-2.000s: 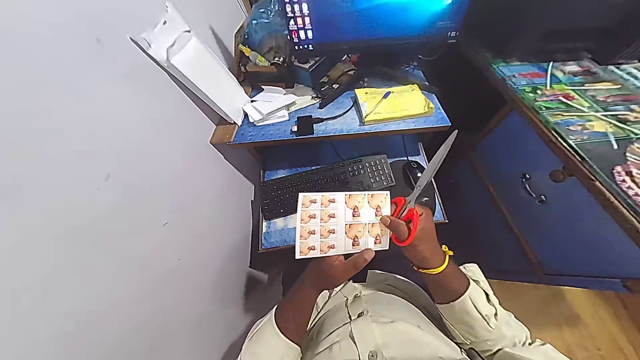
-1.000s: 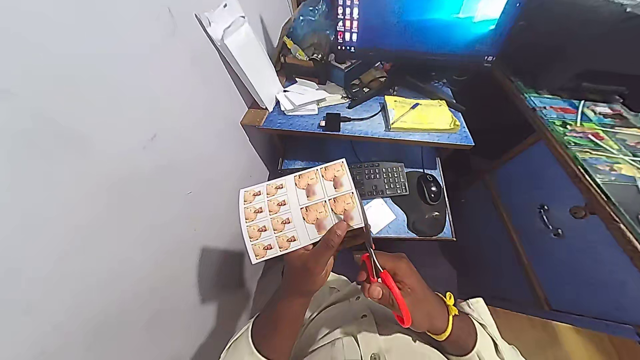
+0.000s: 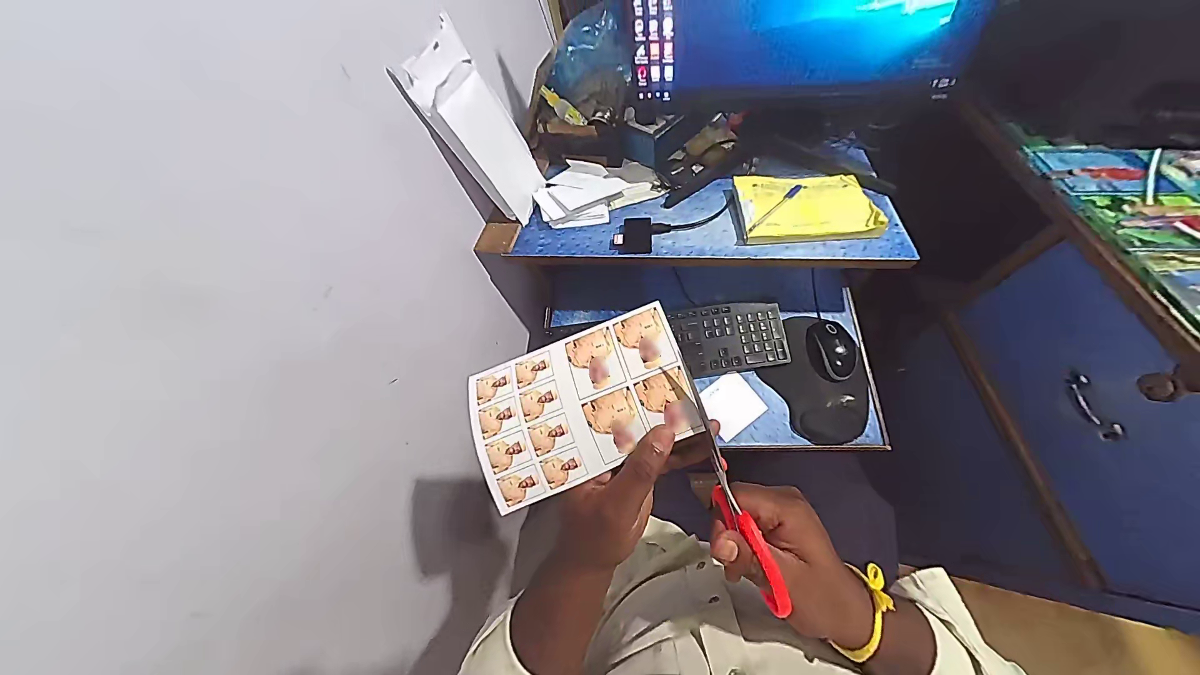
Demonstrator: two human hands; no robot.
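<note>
My left hand [image 3: 623, 502] holds a sheet of printed portrait photos [image 3: 574, 398] by its lower right part, the thumb on top. The sheet carries small portraits on its left side and larger ones on its right. Red-handled scissors [image 3: 755, 553] are in my right hand [image 3: 792, 553], which wears a yellow band at the wrist. The scissor blades lie along the right edge of the sheet; how far they are apart is hard to tell.
Beyond the sheet are a black keyboard [image 3: 736, 337], a mouse [image 3: 832, 350] on a black pad [image 3: 825, 412] and a white paper [image 3: 734, 407]. The shelf [image 3: 684, 246] above holds a yellow packet [image 3: 825, 211] with a pen, a cabled black adapter [image 3: 636, 235] and a monitor [image 3: 806, 47]. A wall stands left.
Two seconds ago the scissors pointed up beside the sheet; now their blades are at its right edge. The sheet has moved left off the keyboard's right part and tilted. The view has shifted.
</note>
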